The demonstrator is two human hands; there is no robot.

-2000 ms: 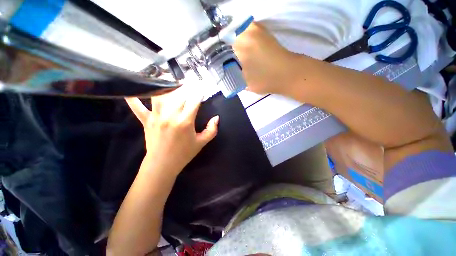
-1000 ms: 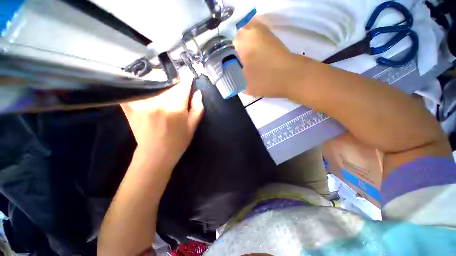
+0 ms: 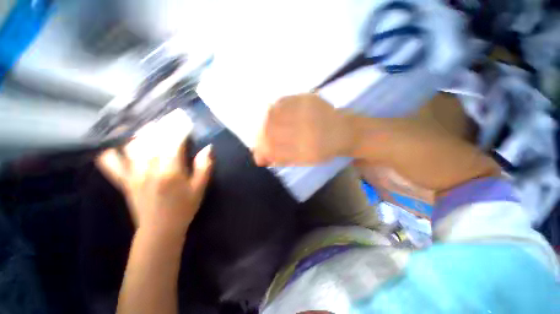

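Observation:
The picture is blurred. Black fabric (image 3: 245, 214) hangs from the sewing machine over the table edge and the lap. My left hand (image 3: 161, 175) lies on the fabric just below the machine's needle area (image 3: 166, 86), thumb and fingers apart; its fingertips are washed out by glare. My right hand (image 3: 301, 132) is curled above the table's front edge, right of the fabric; its fingertips are near the fabric's right edge. Whether it grips anything cannot be told. Needle and presser foot are not clear.
Blue-handled scissors (image 3: 396, 40) lie on the white table behind my right hand, blades towards the machine. The grey ruler edge (image 3: 313, 181) runs below that hand. A cardboard box with a blue stripe (image 3: 408, 199) is below right. Black and white cloth (image 3: 522, 122) is at far right.
My right hand has left the grey ribbed attachment beside the needle and come down to the table's front edge. My left hand's fingers are spread wider. The whole view has shifted and blurred.

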